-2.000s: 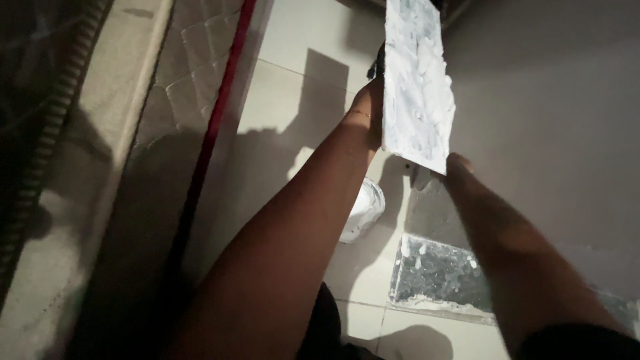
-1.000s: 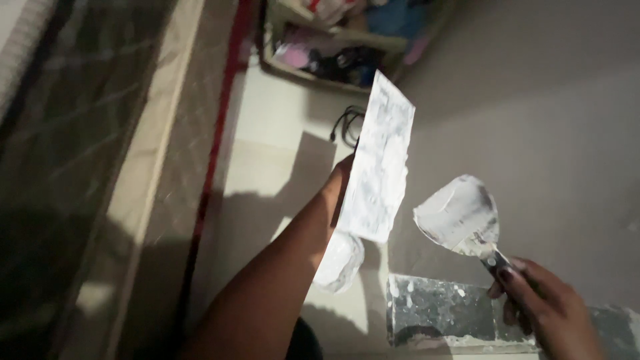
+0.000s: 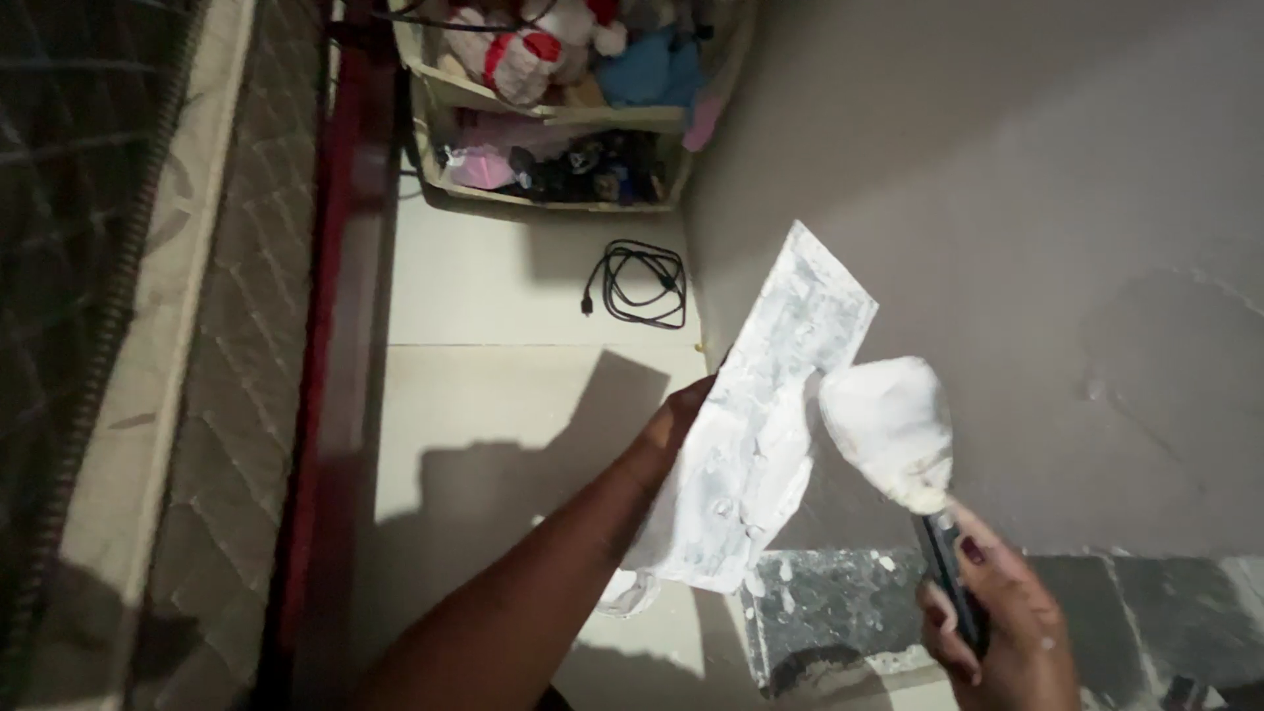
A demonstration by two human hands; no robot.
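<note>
My left hand [image 3: 695, 397] is mostly hidden behind a rectangular plastering trowel [image 3: 755, 434] that it holds from below; the blade's face is smeared with white paste, thickest along the right edge. My right hand [image 3: 1002, 602] grips the black handle of a putty knife [image 3: 889, 425], whose blade is coated in the same white paste and sits close to the trowel's right edge. Whether the two blades touch, I cannot tell. Partly covered by the trowel's lower end, a round container with white paste [image 3: 628, 592] stands on the floor.
A grey wall [image 3: 1037, 296] rises on the right above dark, white-spattered tiles [image 3: 839, 592]. Coiled black cable [image 3: 642, 284] lies on the pale floor below a bin of soft toys and other items [image 3: 553, 202]. A quilted mattress [image 3: 227, 375] stands along the left.
The putty knife, out of clear sight two seconds ago, was apart from the trowel one second ago and is now close beside its right edge. The view has shifted, showing more of the bin.
</note>
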